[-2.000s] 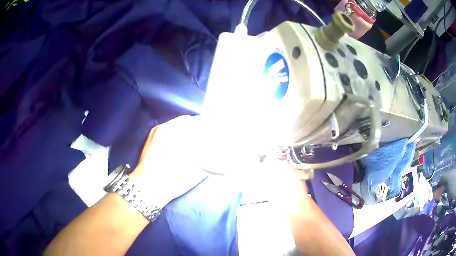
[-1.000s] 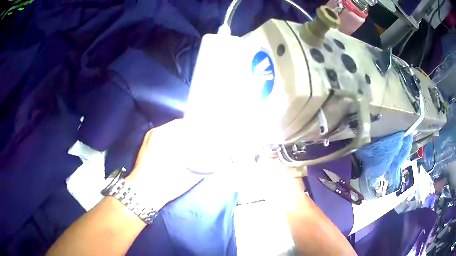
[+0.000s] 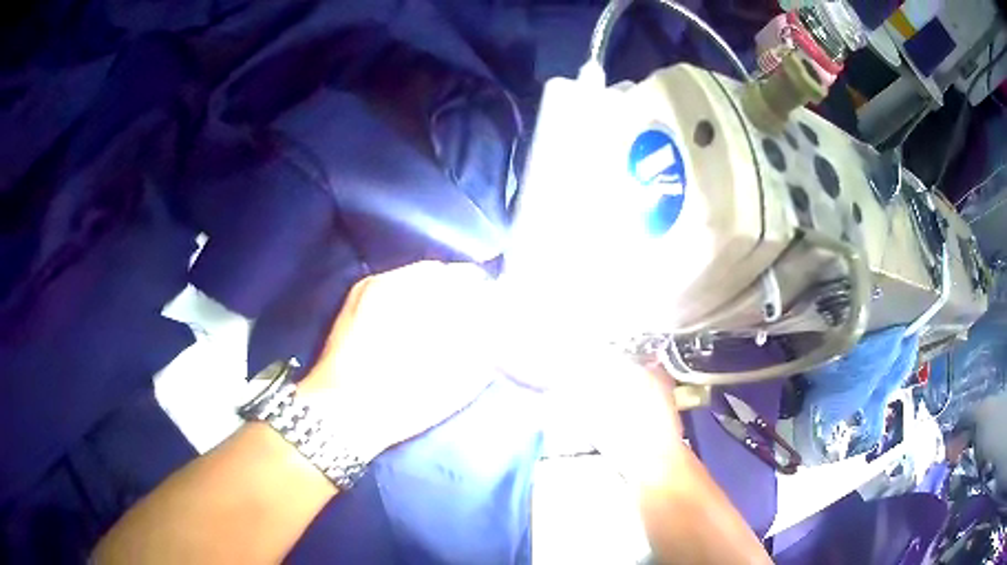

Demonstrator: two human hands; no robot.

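Garment fabric (image 3: 458, 480) lies under and in front of my hands, bright blue near the lamp. My left hand (image 3: 414, 337), with a metal watch at the wrist, rests on the cloth left of the machine head; its fingers are lost in glare. My right hand (image 3: 646, 425) reaches in under the sewing machine (image 3: 718, 188), beside the needle area; its fingers are also washed out. The presser foot and needle are hidden by glare. Thread snips (image 3: 759, 433) with dark red handles lie right of my right hand.
Dark navy cloth (image 3: 144, 210) is heaped at the left, with white scraps (image 3: 210, 381) on it. A light blue thread tassel (image 3: 867, 381) hangs below the machine arm. A pink-red container (image 3: 793, 50) stands behind the machine. The LED lamp (image 3: 563, 188) glares left of the head.
The machine appears further right and slightly lower in view than one second ago. Both hands stay beside the needle area, with little visible change in pose.
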